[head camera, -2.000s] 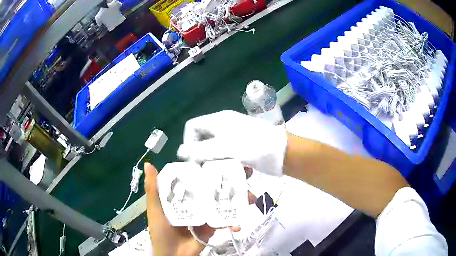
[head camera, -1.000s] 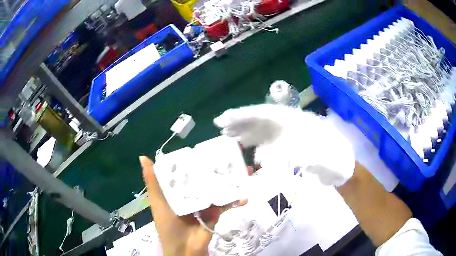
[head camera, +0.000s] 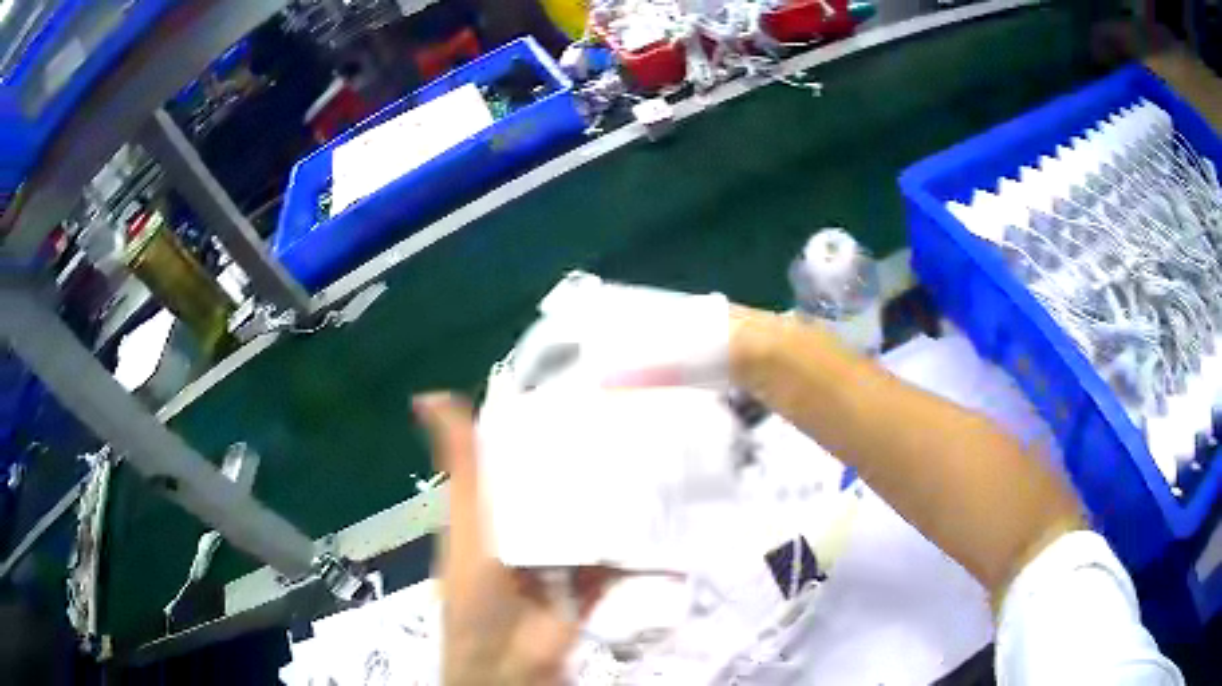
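My left hand [head camera: 503, 576] is bare and holds the white power adapters [head camera: 590, 483] from below, thumb up at their left side. The adapters are blurred and overexposed, so their edges and printing do not show. My right hand [head camera: 623, 335], in a white glove, lies over the upper edge of the adapters with fingers bent; whether it pinches anything is hidden. White cords [head camera: 710, 623] hang below the adapters over the white table cover [head camera: 925, 536].
A clear bottle [head camera: 834, 279] stands at the edge of the green belt [head camera: 697, 201]. A blue tote [head camera: 1045, 362] with adapters and cords is at right. Across the belt are another blue tote [head camera: 402, 174] and red bins [head camera: 650, 60]. A metal post [head camera: 161, 469] crosses at left.
My right hand has moved back left from beside the adapters to over their upper edge. The view has shifted, so the surroundings sit further right. The adapter on the belt is no longer visible behind my hands.
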